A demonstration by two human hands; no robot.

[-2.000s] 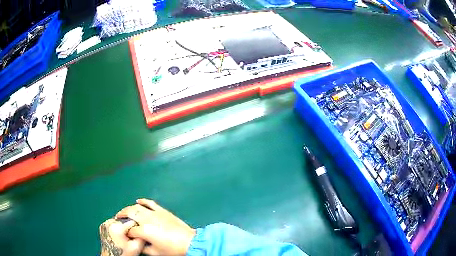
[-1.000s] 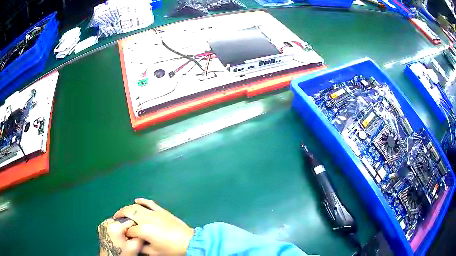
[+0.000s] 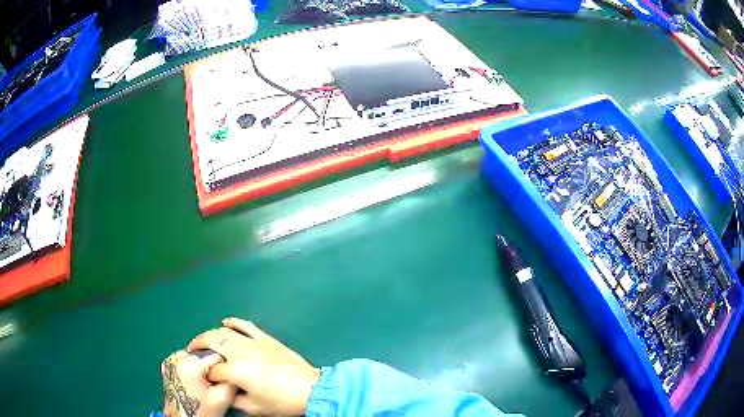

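Note:
My right hand [image 3: 265,368], in a light blue sleeve, lies folded over my left hand [image 3: 189,383] at the lower left, above the green bench. My left hand has a dark tattoo and is cut off by the lower edge. A small dark patch shows between the fingers; I cannot tell what it is. No tool is in either hand. A white chassis panel [image 3: 285,81] lies on a red-orange foam pad [image 3: 326,173] ahead, with a dark grey square plate [image 3: 390,80], red leads and a black cable on it.
A black electric screwdriver [image 3: 542,322] lies right of my hands. Beside it is a blue bin [image 3: 546,236] full of mainboards [image 3: 636,236]. Another panel [image 3: 69,163] on foam is at the left edge. A blue tray [image 3: 41,89] and a white pile [image 3: 204,24] are at the back left.
Both panels on their foam pads have shifted left along the bench. My hands stay clasped in nearly the same place. The screwdriver and bin have hardly moved in view.

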